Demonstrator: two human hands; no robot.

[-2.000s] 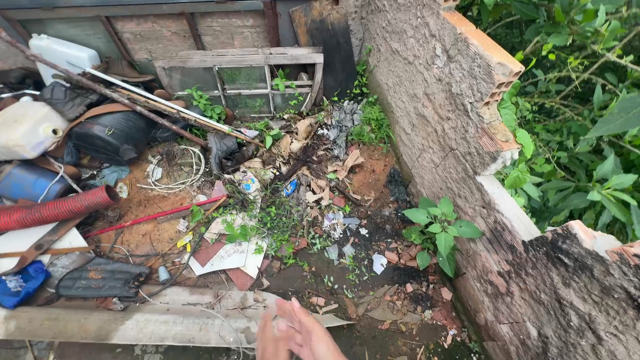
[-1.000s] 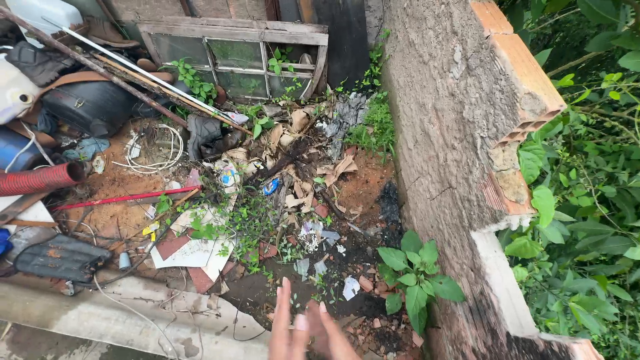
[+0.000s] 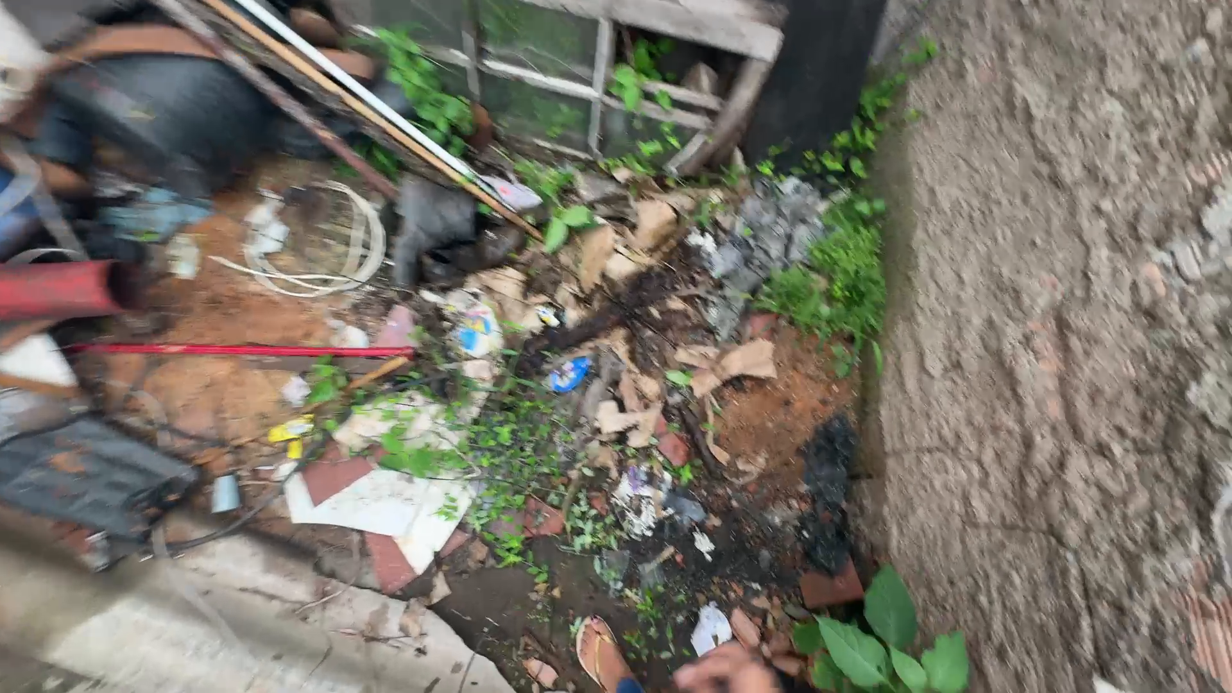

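At the bottom edge, right of centre, a blurred part of a hand, which looks like my right hand [image 3: 727, 670], shows low over the rubble. Nothing can be made out in it, and its fingers are not clear. A sandalled foot [image 3: 602, 653] stands on the dirt just left of it. A white scrap [image 3: 711, 628] and broken brick pieces [image 3: 744, 628] lie close above the hand. My left hand is not in view.
A rough plastered wall [image 3: 1039, 337] rises along the right, with a leafy plant [image 3: 871, 640] at its foot. Broken tiles [image 3: 385, 510], a red rod [image 3: 241, 350], coiled white cable [image 3: 361, 245], long poles [image 3: 337, 87] and an old window frame [image 3: 602, 77] lie about.
The view has tilted down and come closer to the rubble. The raised fingers seen at the bottom centre earlier have dropped mostly out of view, and a sandalled foot now shows.
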